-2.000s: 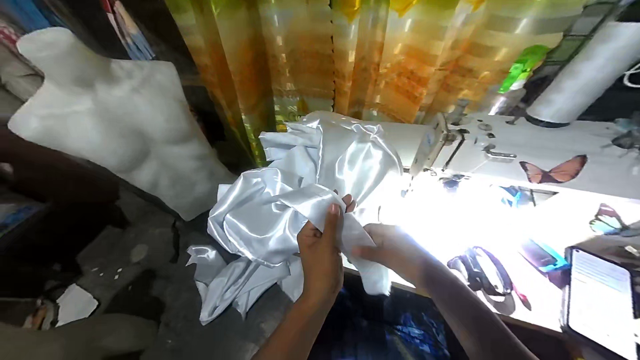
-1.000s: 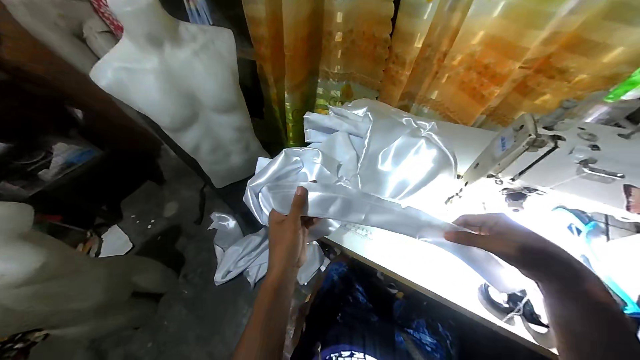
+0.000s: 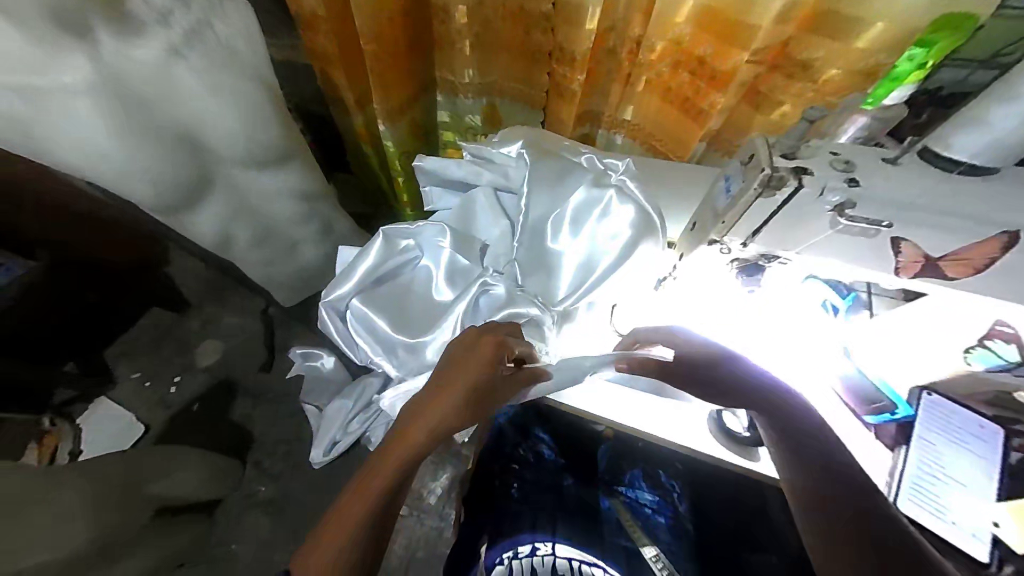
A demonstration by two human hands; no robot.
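Observation:
Shiny white satin fabric (image 3: 432, 296) lies bunched over the left end of the sewing table (image 3: 664, 416), part of it hanging off the edge. My left hand (image 3: 484, 368) pinches a narrow folded strip of the fabric near the table's front edge. Just to the right, my right hand (image 3: 680, 360) holds the same strip between thumb and fingers. Behind my right hand stands a white sewing machine (image 3: 848, 208) with a butterfly sticker; glare from its lamp hides the needle area.
A white mannequin torso (image 3: 176, 144) stands at the left. Orange curtains (image 3: 640, 80) hang behind the table. At the right are a phone (image 3: 952, 472) with a lit screen, a blue-edged object (image 3: 880, 400) and a thread cone (image 3: 984, 120). A dark round object (image 3: 736, 428) lies near the front edge.
My hands, spread apart along the strip one second ago, are now closer together. My right hand has come in toward the left, and the strip between them is shorter. The view has shifted.

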